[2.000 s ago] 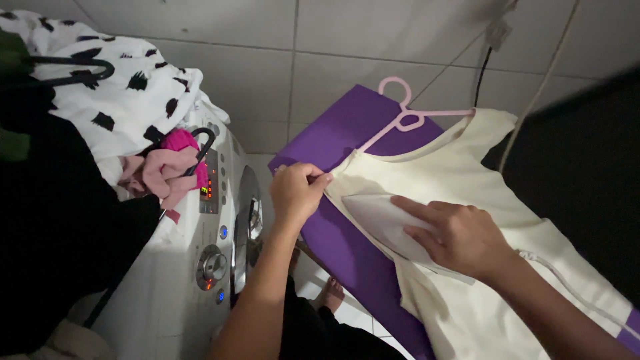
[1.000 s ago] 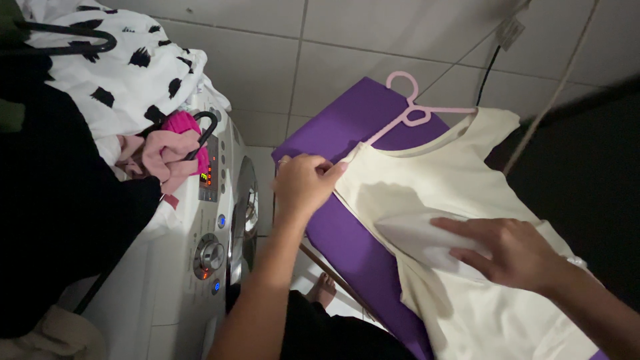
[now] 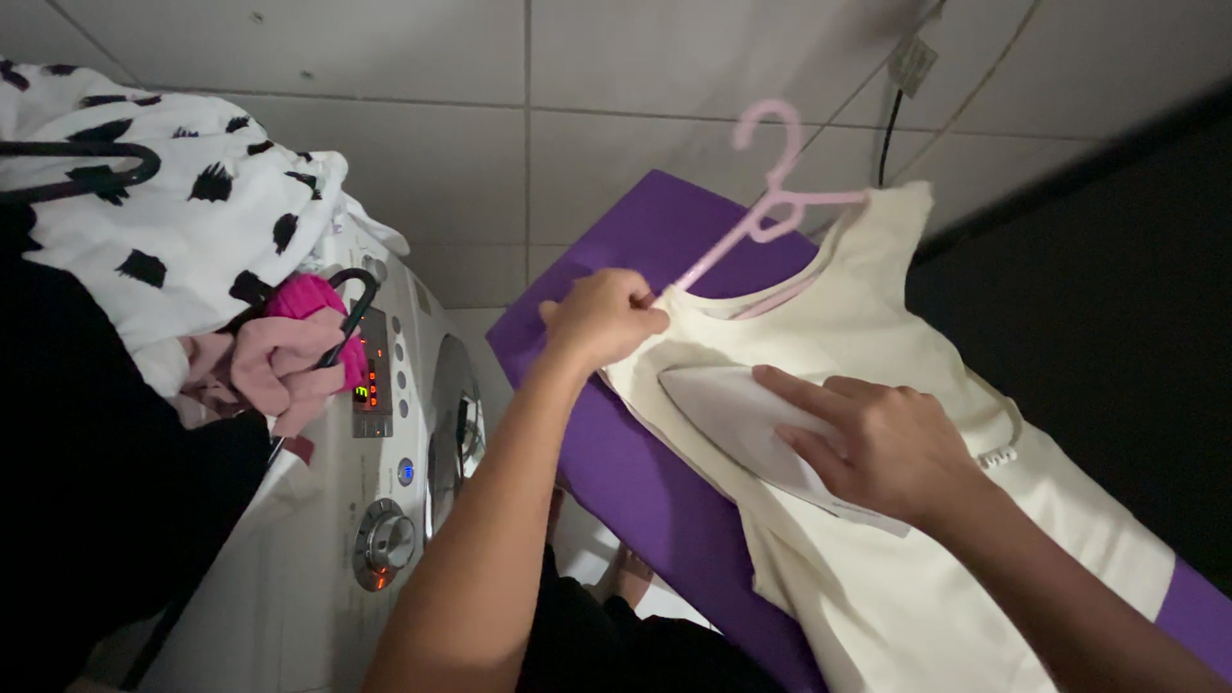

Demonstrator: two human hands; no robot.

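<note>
A cream sleeveless garment [image 3: 866, 318] lies over a purple ironing board [image 3: 664, 472], with a pink plastic hanger [image 3: 736, 236] inside its neckline and the hook pointing up past the board. My left hand [image 3: 606, 318] pinches the garment's near shoulder beside the hanger arm. My right hand [image 3: 866, 438] is closed around a white clothes iron [image 3: 741, 414], whose pointed tip faces that shoulder. The iron rests on the cloth near the armhole edge; its handle is mostly hidden under my fingers.
At the left stands a white washing machine [image 3: 289, 558] with a lit panel and a dial. White cloth with black spots [image 3: 202, 212], pink fabric [image 3: 289, 366] and black cloth [image 3: 106, 443] lie on it. A tiled wall [image 3: 404, 135] is behind; a large black surface [image 3: 1088, 318] is at the right.
Compared with one second ago, the iron in my right hand has slid up toward the shoulder seam. My left hand has stayed at the shoulder throughout.
</note>
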